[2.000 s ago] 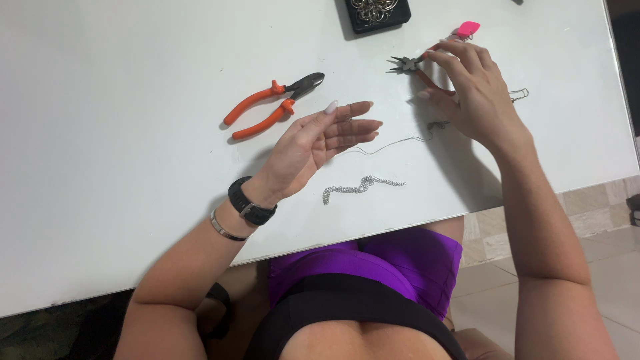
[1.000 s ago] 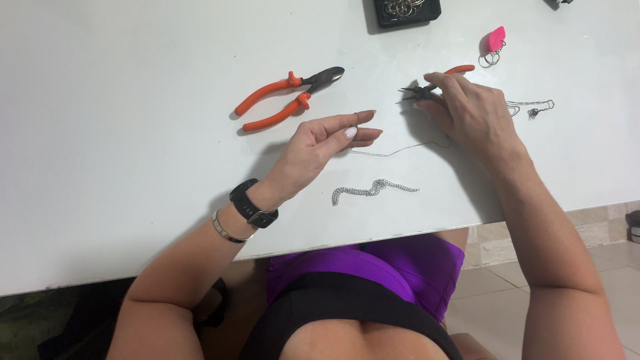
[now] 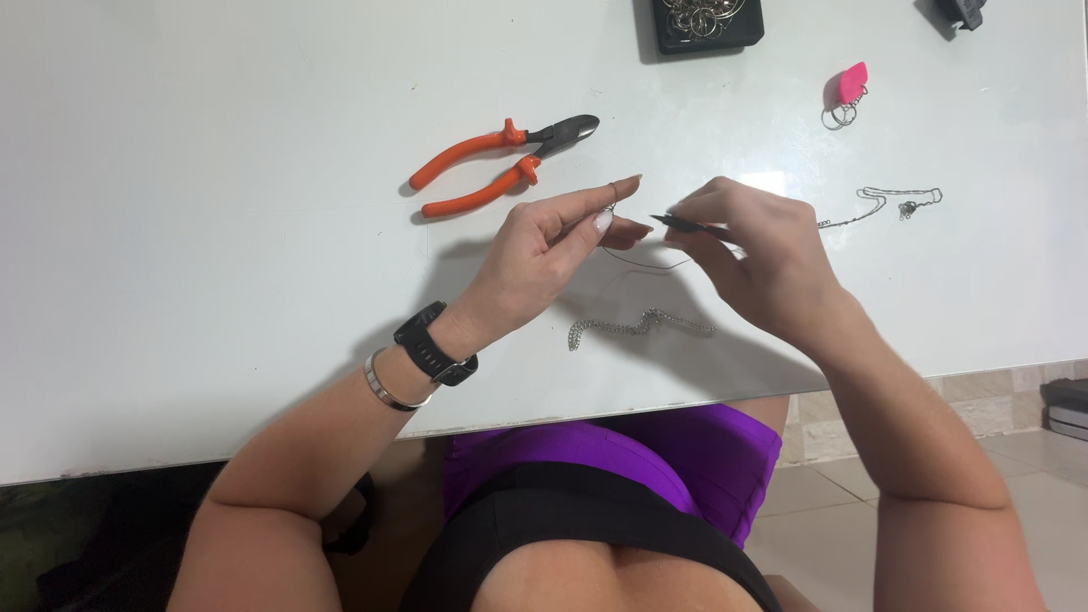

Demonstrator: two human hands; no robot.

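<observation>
My left hand (image 3: 548,246) pinches the end of a thin metal chain (image 3: 650,266) between thumb and index finger; a small silvery piece shows at the fingertips. Just to its right, my right hand (image 3: 761,255) holds small pliers (image 3: 680,223), whose dark pointed jaws face the left fingertips without touching them. Their handles are mostly hidden by the hand. The thin chain hangs between both hands. Below them on the white table lies a short silvery chain (image 3: 633,327). Orange-handled diagonal cutters (image 3: 484,200) lie open above my left hand.
A black box (image 3: 714,42) of metal rings stands at the table's far side. A pink key ring tag (image 3: 852,83) with rings lies at the right, with more fine chain (image 3: 875,197) nearer. A dark object (image 3: 965,12) sits at the top right. The table's near edge (image 3: 544,421) runs by my lap.
My right hand has picked up the small pliers from the table and brought them left and nearer, close to my left fingertips. The view has shifted slightly.
</observation>
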